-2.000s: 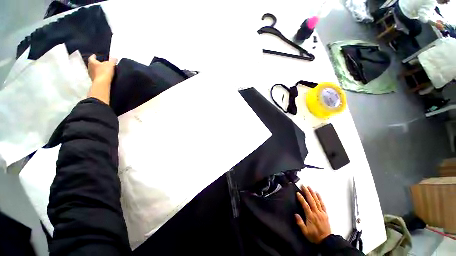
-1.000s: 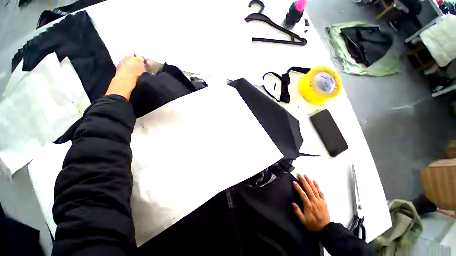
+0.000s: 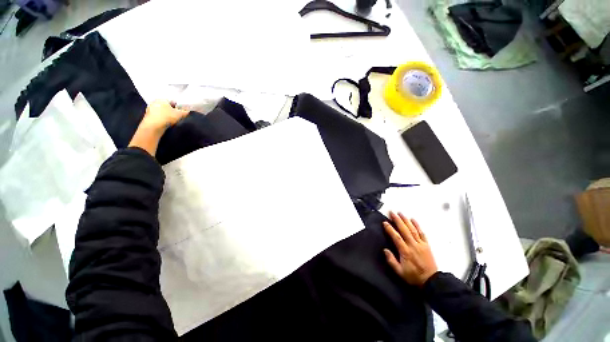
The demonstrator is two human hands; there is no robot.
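A large white paper pattern piece (image 3: pixel 257 214) lies over black garment cloth (image 3: pixel 294 294) in front of me. My left hand (image 3: pixel 160 120) grips the black cloth at the paper's upper left corner; its fingertips are partly hidden. My right hand (image 3: pixel 409 254) lies flat with fingers spread at the right edge of the cloth, holding nothing. A black cloth part (image 3: pixel 348 147) sticks out beyond the paper's right side. Tailor's shears (image 3: pixel 475 247) lie at the right table edge, partly beside my right sleeve.
Right on the white table (image 3: pixel 461 140) are a yellow tape roll (image 3: pixel 413 89), a smartphone (image 3: pixel 429 152) and a black-looped item (image 3: pixel 361 97). A black hanger (image 3: pixel 348 23) lies at the back. More paper (image 3: pixel 53 167) and dark cloth (image 3: pixel 87 73) lie left. Olive cloth (image 3: pixel 548 280) is off the right edge.
The view has shifted, so table items sit higher. My left hand first moved right with the cloth. The paper and cloth beneath have shifted somewhat. My right hand stays flat on the cloth.
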